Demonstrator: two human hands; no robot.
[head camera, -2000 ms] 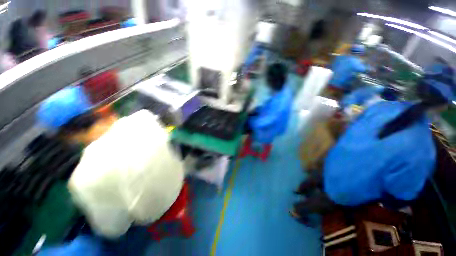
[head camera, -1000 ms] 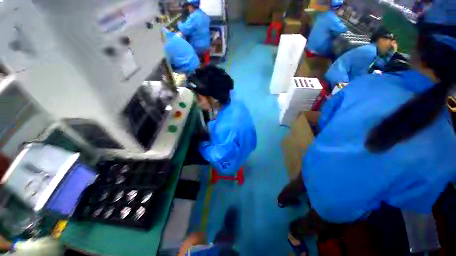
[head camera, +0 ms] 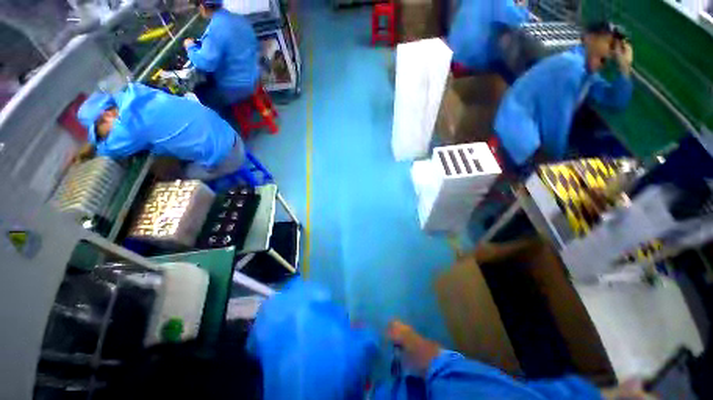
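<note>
A hand in a blue sleeve, which looks like my right hand [head camera: 414, 346], reaches in from the lower right at the bottom of the view. It is blurred. Its fingers point up and left, and I cannot tell whether it holds anything. My left hand cannot be made out. Nearest ahead, a blurred blue-smocked back [head camera: 305, 344] fills the bottom middle. An open cardboard box [head camera: 469, 312] with a dark inside stands to the right of the hand.
Light-blue floor [head camera: 352, 180] with a yellow line runs ahead. White boxes [head camera: 418, 98] stand right of it. Dark trays with shiny units [head camera: 229, 217] lie on a side table at left. A person leans over the left bench [head camera: 168, 129]; another sits at right [head camera: 543, 105].
The view has moved forward along the aisle. The white machine and its green bench with trays have slid out to the left. The large blue-smocked person at right is gone from view.
</note>
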